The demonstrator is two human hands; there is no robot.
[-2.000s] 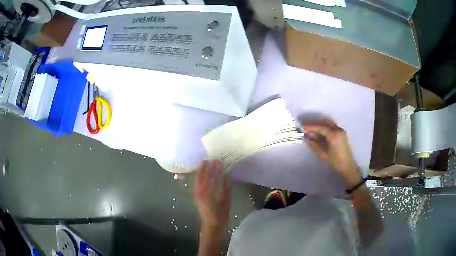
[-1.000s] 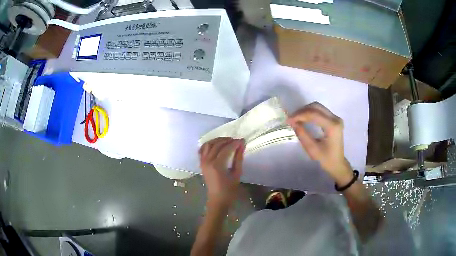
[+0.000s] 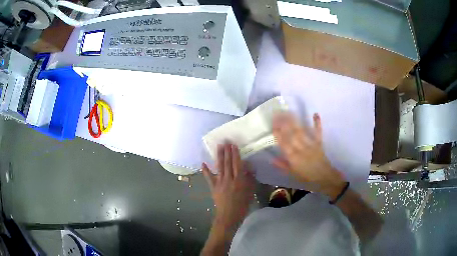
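Observation:
A bundle of cream cut strips lies slantwise on the white bench top, in front of the control box. Dark curved edge lines show along its near side. My left hand rests with its fingertips on the near left part of the bundle, thumb spread. My right hand is blurred, fingers spread, over the right end of the bundle and covers part of it. Neither hand is closed around the bundle.
The control box stands at the back left. Red-and-yellow scissors lie beside a blue tray holding white pieces. A carton with loose strips on top stands back right. A material roll is at the right edge.
My right hand has gone from pinching the strips' right end to lying spread over it. My left hand's fingers have spread. The fanned strips now lie closer together.

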